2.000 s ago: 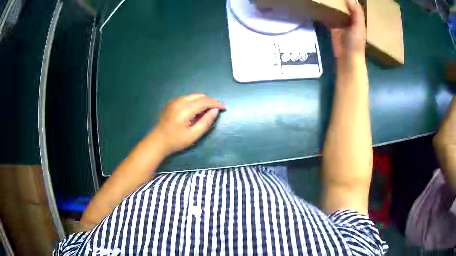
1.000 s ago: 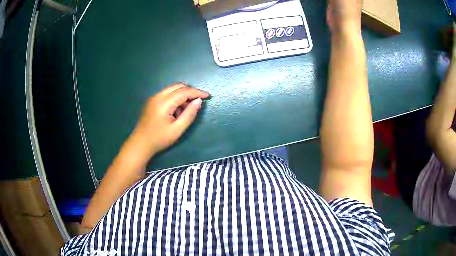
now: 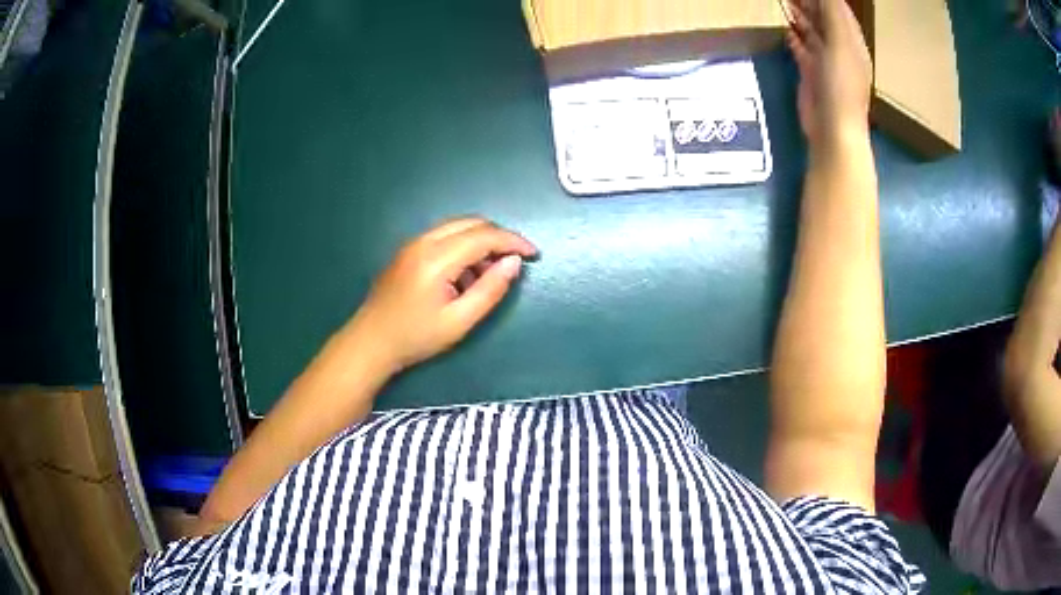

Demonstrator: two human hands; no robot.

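A brown packed carton (image 3: 663,28) lies on the white digital bench scale (image 3: 611,145), covering its rear part; the carton's far side is cut off by the top edge. The scale's front panel with display and round buttons shows. My right hand (image 3: 828,72) is at the carton's right end, fingertips at its corner; whether it grips the carton cannot be told. My left hand (image 3: 448,285) rests on the bench, left of and nearer than the scale, fingers loosely curled and empty. A waiting carton (image 3: 913,76) lies just right of my right hand.
The dark green bench top (image 3: 384,140) has its near edge against my striped shirt. Grey rack rails (image 3: 105,233) curve down the left side, with a brown shelf carton (image 3: 58,465) and a blue crate edge (image 3: 186,477) low left. Another person's arm (image 3: 1033,360) is at the right edge.
Two seconds ago my right hand held the carton's end over the scale; now the carton lies across the scale. The whole view has shifted slightly. My left hand has stayed on the bench.
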